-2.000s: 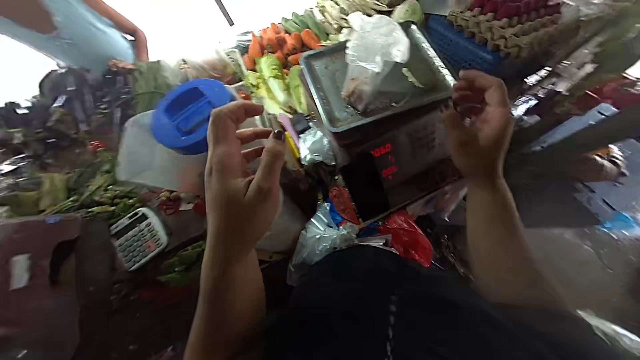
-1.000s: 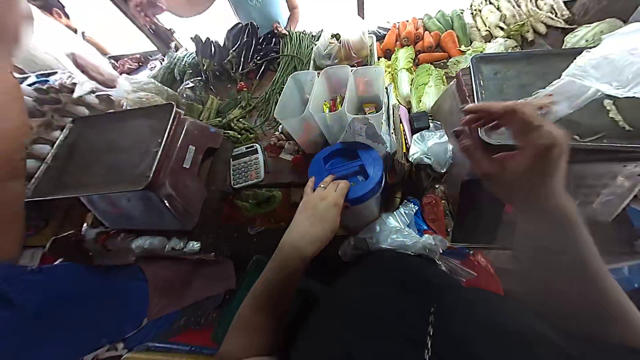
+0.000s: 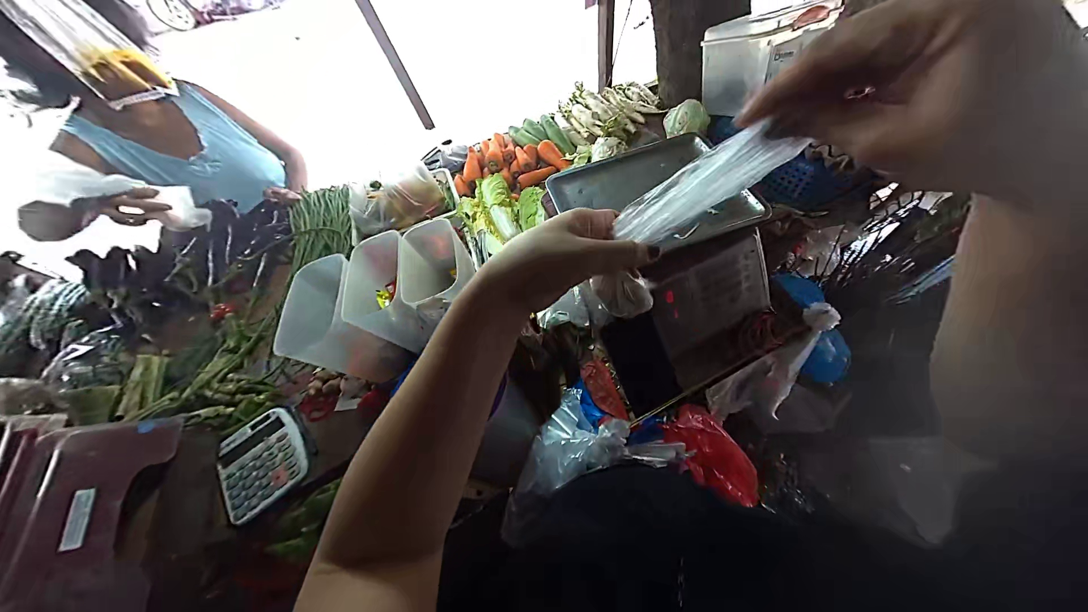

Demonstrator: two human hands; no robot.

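A clear plastic bag (image 3: pixel 710 183) is stretched between my two hands, above the metal tray (image 3: pixel 629 170) of a weighing scale. My left hand (image 3: pixel 565 259) grips its lower end between thumb and fingers, and a bunched part with something in it hangs below. My right hand (image 3: pixel 884 93), blurred, holds the upper end at the top right. The scale's body (image 3: pixel 714 297) shows red lit digits. Left of my forearm stand several translucent plastic bins (image 3: pixel 374 289). A calculator (image 3: pixel 263 465) lies at the lower left.
Carrots (image 3: pixel 510 161), leafy greens (image 3: pixel 495 208), white radishes (image 3: pixel 608 110) and long beans (image 3: pixel 321 225) lie behind the bins and scale. A person in a light blue top (image 3: pixel 204 157) stands across the stall. Red plastic bags (image 3: pixel 718 455) hang near my body; a maroon scale (image 3: pixel 93 501) stands left.
My left hand has left the blue lid it touched one second ago and now holds the bag. The bag lay on the scale tray two seconds ago and is now stretched above it.
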